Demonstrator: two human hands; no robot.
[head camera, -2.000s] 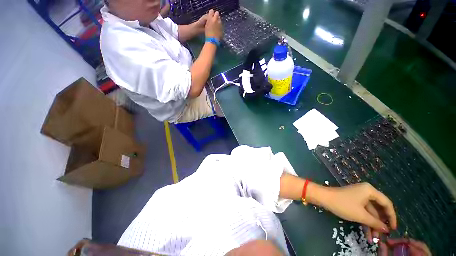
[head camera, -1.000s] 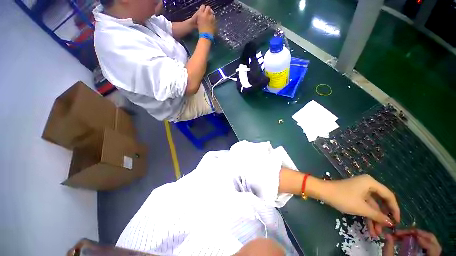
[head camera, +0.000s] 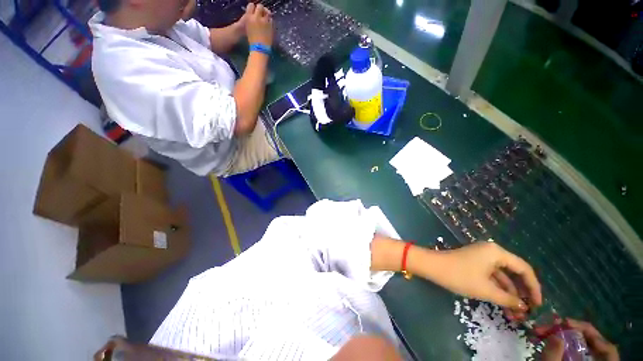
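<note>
My left hand (head camera: 488, 276), with a red cord at the wrist, reaches in from the left above a pile of tiny white pieces (head camera: 497, 337). Its thumb and fingertips are pinched on a small dark component (head camera: 525, 304), mostly hidden by the fingers. My right hand (head camera: 596, 341) is cut off by the lower right corner. It holds the dispensing syringe (head camera: 575, 345), a fat translucent barrel with reddish-purple inside. The fingertips of both hands are close together. The component tray (head camera: 486, 187) lies beyond, with rows of small metal and coppery parts at its left end.
White paper sheets (head camera: 421, 166) lie left of the tray. A white bottle (head camera: 364, 92) with a blue cap stands in a blue bin (head camera: 395, 106) beside a black item (head camera: 328, 102). A person in white (head camera: 169, 92) sits at the left. Cardboard boxes (head camera: 134, 233) stand on the floor.
The whole view has shifted, so the bench and the other person appear further left. My hands stay close together at the small component, with the syringe still in my right hand.
</note>
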